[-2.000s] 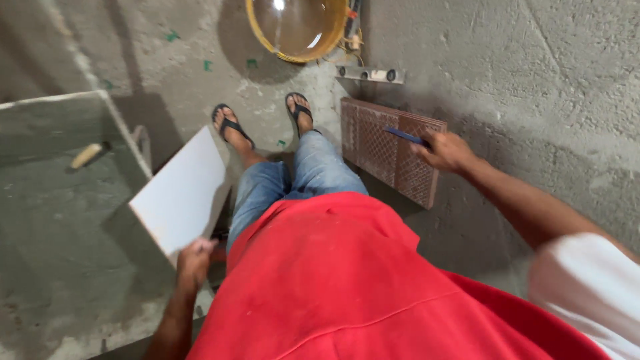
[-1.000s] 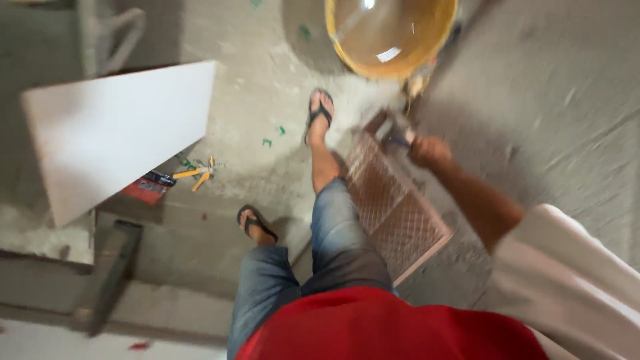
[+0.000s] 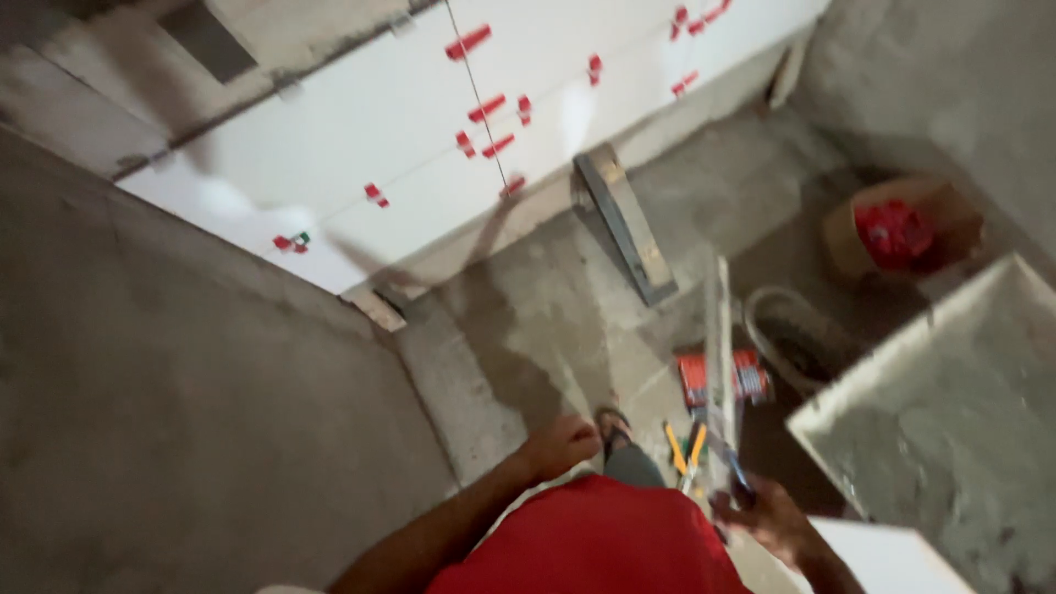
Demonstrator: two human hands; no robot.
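My left hand [image 3: 565,445] is in front of my red shirt, beside my sandalled foot [image 3: 615,425]. Its fingers look curled, and nothing shows in them. My right hand [image 3: 767,516] grips a blue-handled tool [image 3: 736,469], blurred, and a long pale bar [image 3: 720,355], which looks like a spirit level, pointing away from me. Yellow-handled pliers [image 3: 686,450] and a red packet [image 3: 701,379] lie left of and under the bar. White tiles [image 3: 330,148] with red levelling wedges [image 3: 487,107] and clips line the wall ahead.
A mortar-filled tray [image 3: 949,396] stands at the right, with a white tile [image 3: 883,557] below it. Beyond are a bucket [image 3: 841,235] holding red pieces and a curved hose-like loop [image 3: 763,309]. A wooden-and-metal prop [image 3: 631,227] leans against the tiled wall. Bare walls flank both sides.
The view has swung round to the tiled wall. My left hand, on a white tile two seconds ago, no longer holds it. My right hand has left the brown textured tile and now has the pale bar.
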